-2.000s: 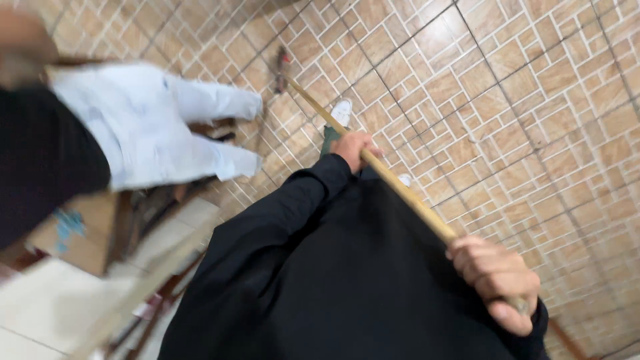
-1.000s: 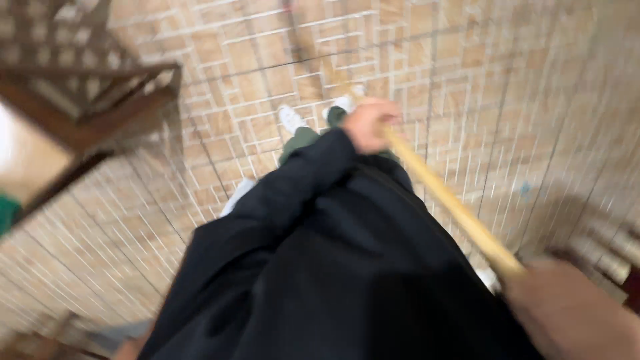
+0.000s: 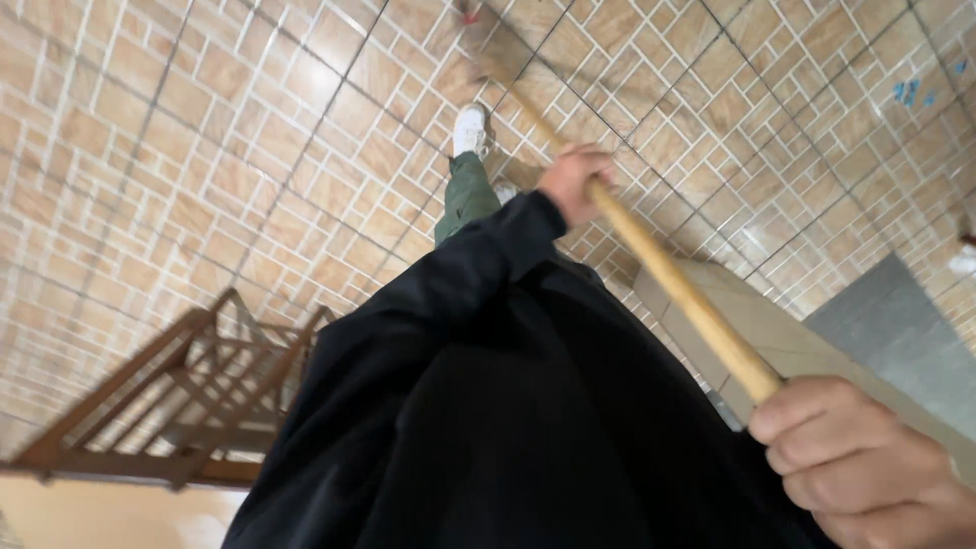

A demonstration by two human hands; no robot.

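A long wooden pole [image 3: 679,286] runs diagonally from the lower right up to the top middle. My left hand [image 3: 578,185] grips it near its middle, in front of my black sleeve. Around its near end my right hand [image 3: 854,454] is closed, at the lower right. At the pole's far end, on the tiled floor, lies a blurred dark head [image 3: 484,46] with a red part; its exact kind cannot be told. A white shoe [image 3: 470,130] of mine stands just beside the pole's lower stretch, below a green trouser leg [image 3: 467,194].
A brown slatted wooden piece of furniture [image 3: 191,389] stands at the lower left. To the right is a low beige tiled ledge [image 3: 732,305] with a grey floor panel [image 3: 900,335] beyond. Small blue bits [image 3: 907,93] lie on the tiled floor [image 3: 320,145] at the upper right.
The view has swung strongly; the person in light trousers, seen two seconds ago, is out of view. Both hands have stayed on the pole throughout.
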